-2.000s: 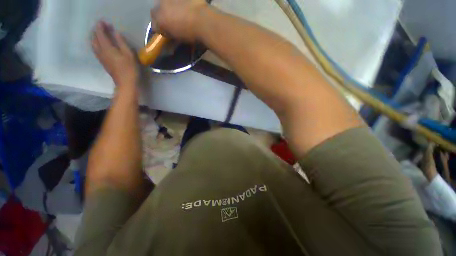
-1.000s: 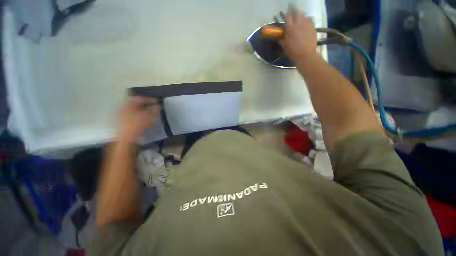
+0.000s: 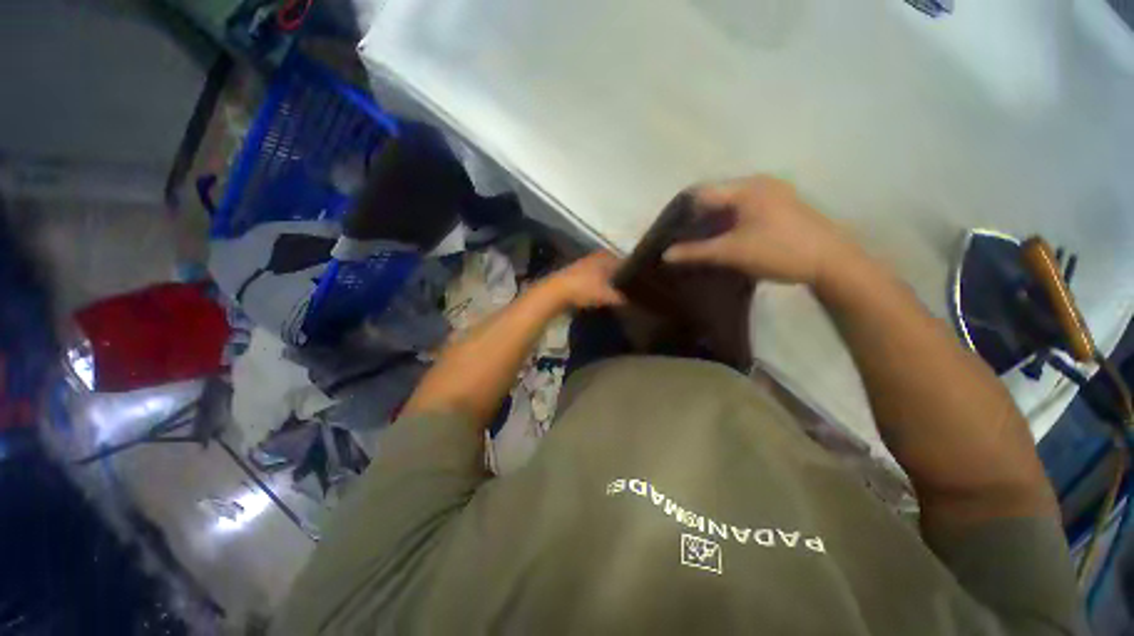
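My left hand and my right hand hold a dark brown-black cloth piece between them at the near edge of the table. It hangs down in front of my body, and its lower part is hidden by my shirt. The pale side of the panel does not show. The steam iron, with its orange-brown handle, rests on the table at the right, away from both hands.
The white cloth-covered pressing table spans the upper right. Left of it are a blue plastic crate, grey and dark cloth pieces, and a red item. Hose and cable run down at the right edge.
My right hand has let go of the iron and moved to the cloth. The panel has been lifted off the table and now shows its dark side. The view has turned left.
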